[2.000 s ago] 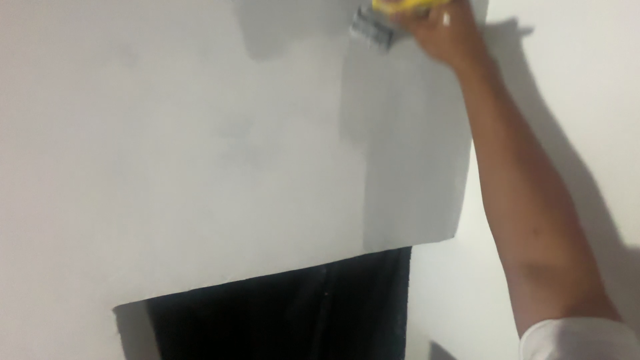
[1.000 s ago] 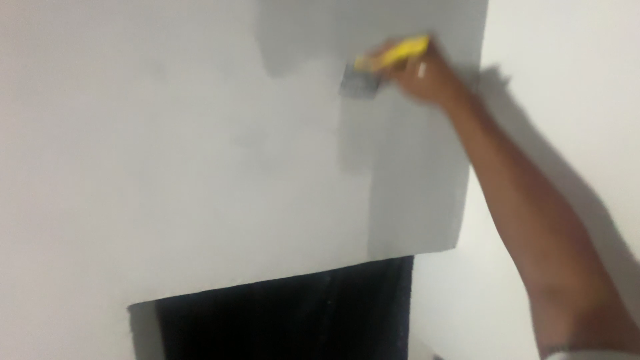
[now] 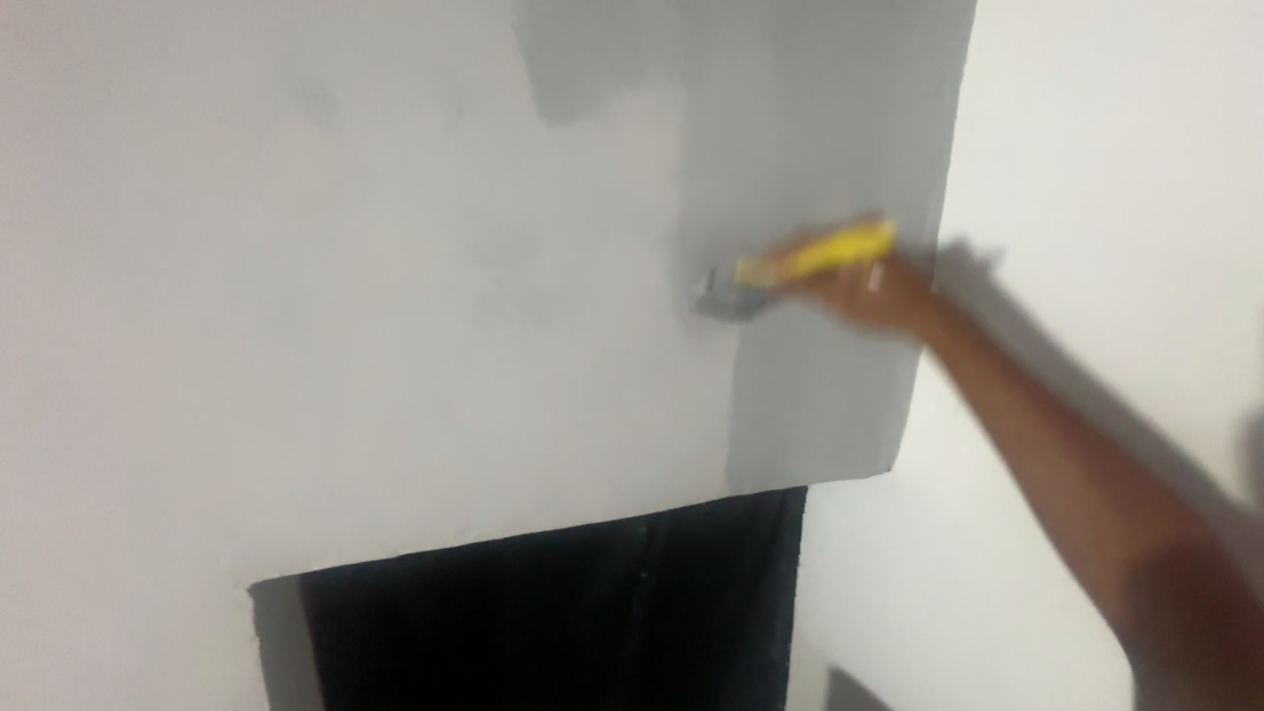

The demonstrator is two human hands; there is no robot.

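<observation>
My right hand (image 3: 869,286) is closed around the yellow handle of a paintbrush (image 3: 820,252), reaching in from the lower right. The brush's grey bristle end (image 3: 731,294) lies against the wall at the left edge of a band of darker grey paint (image 3: 820,395). To the left of the bristles the wall (image 3: 395,296) is a lighter grey, with a darker patch (image 3: 583,59) higher up. Hand and brush are blurred. My left hand is not in view.
Below the painted area is a dark rectangular opening (image 3: 553,612) with a grey strip on its left side. A white wall surface (image 3: 1106,128) runs along the right, where the arm's shadow falls.
My right hand has moved the brush down along the wall from near the top of the view. The darker grey beside the light area now reaches lower.
</observation>
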